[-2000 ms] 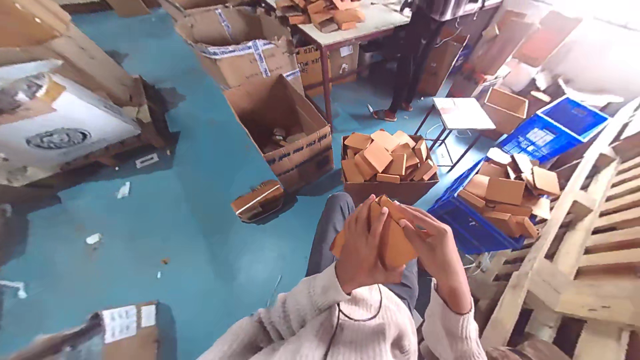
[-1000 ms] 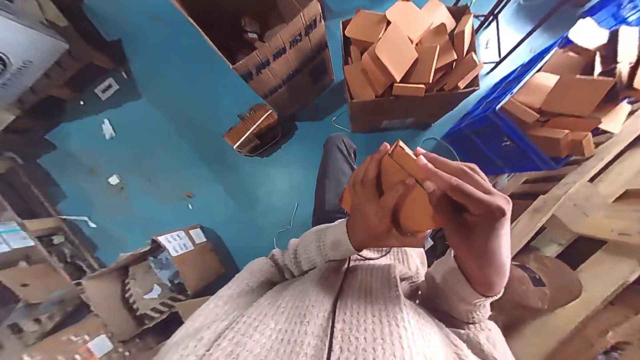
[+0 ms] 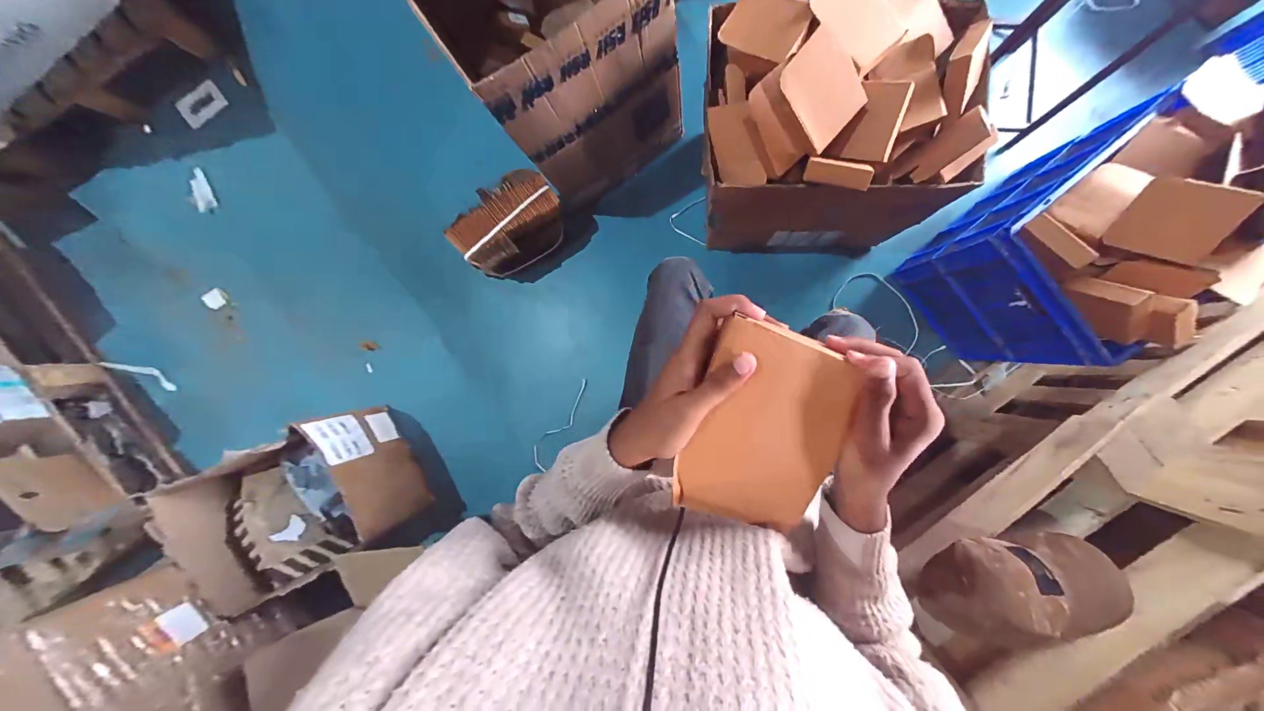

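A flat orange-brown cardboard box (image 3: 775,430) is held tilted in front of my chest, its broad face toward me. My left hand (image 3: 691,385) grips its left side, thumb on the face and fingers behind the upper edge. At the upper right corner, my right hand (image 3: 889,405) pinches the box between thumb and fingers. Beyond my knees stands a cardboard carton (image 3: 790,212) heaped with similar flat boxes (image 3: 825,89). More of them fill a blue plastic crate (image 3: 1017,296) at the right.
A strapped bundle of cardboard (image 3: 509,222) lies on the blue floor beside a tall printed carton (image 3: 592,99). Wooden pallets (image 3: 1066,444) stand close on my right, with a brown paper-like roll (image 3: 1027,588) on them. Open cartons (image 3: 380,474) sit lower left; loose string (image 3: 563,430) lies near my legs.
The box in my hands has turned so that its broad face shows; a second ago its narrow edge pointed up. My hands have moved apart to its two sides. The view has tilted down since two seconds ago.
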